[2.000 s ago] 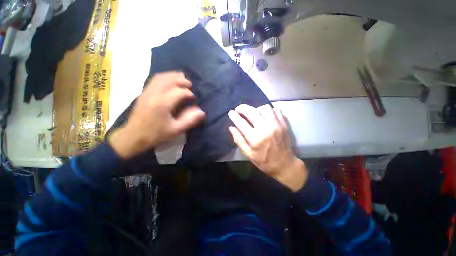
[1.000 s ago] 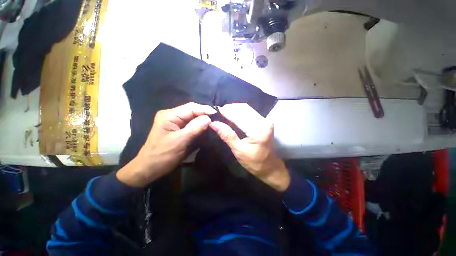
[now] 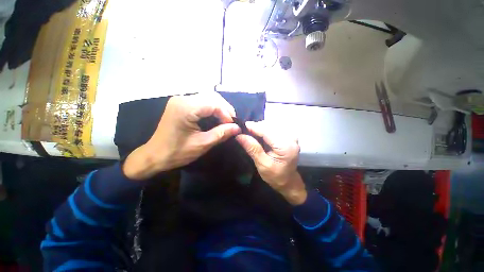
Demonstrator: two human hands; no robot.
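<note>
A black garment piece [image 3: 139, 120] lies over the front edge of the white table and hangs down toward my lap. My left hand [image 3: 193, 130] pinches its edge between thumb and fingers. My right hand [image 3: 273, 159] pinches the same edge just beside it, and the fingertips of both hands nearly touch. A flap of the piece lies flat on the table beyond my fingers. The cloth between the fingertips is mostly hidden. The presser foot and needle area [image 3: 269, 49] of the sewing machine is beyond the piece, with no cloth under it.
Thread snips [image 3: 386, 108] lie on the machine bed at right. A knurled knob [image 3: 314, 41] sits beside the foot. Cardboard with yellow printed tape [image 3: 79, 79] is at table left, a loose black piece [image 3: 32, 26] beyond it. A red-orange basket [image 3: 353, 199] with black pieces stands below the table at right.
The black piece has moved toward me, away from the machine, and less of it lies on the table. Both hands, apart two seconds ago, came together and still pinch its edge. The view has shifted slightly.
</note>
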